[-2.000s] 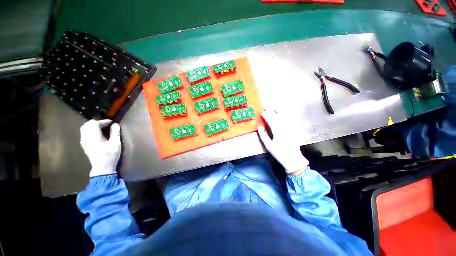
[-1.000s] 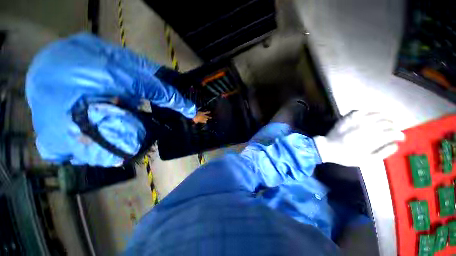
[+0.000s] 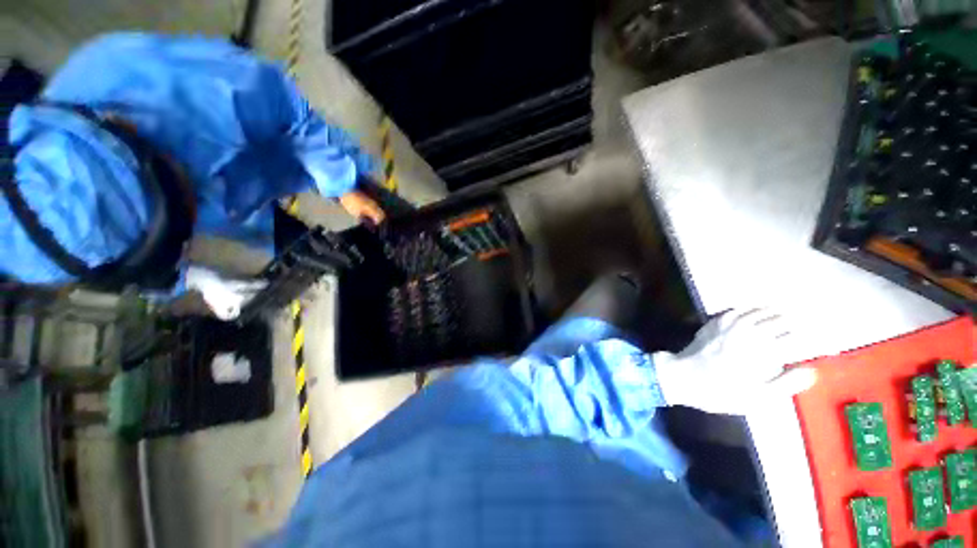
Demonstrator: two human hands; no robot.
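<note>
My left hand [image 3: 734, 364], in a white glove, lies on the shiny metal bench [image 3: 739, 161] near its edge. Its fingers are extended and its thumb is at the corner of the red-orange foam tray [image 3: 836, 439]; I see nothing held in it. Several small green circuit boards [image 3: 869, 436] lie on the tray, which is cut off by the right edge. A black soldering carrier [image 3: 911, 161] with an orange strip lies on the bench at the upper right, also cut off. My right hand is out of the picture.
A person in a blue smock [image 3: 204, 118] leans over a black tote [image 3: 429, 359] on the floor, holding a dark object [image 3: 305, 273] with a gloved hand. Stacked black boxes [image 3: 482, 86] stand behind. Yellow-black tape [image 3: 302, 396] marks the floor.
The view has swung left from the bench to the floor and the other person. That person's arm has drawn back from the tote, and a dark object now shows. My right hand has left view.
</note>
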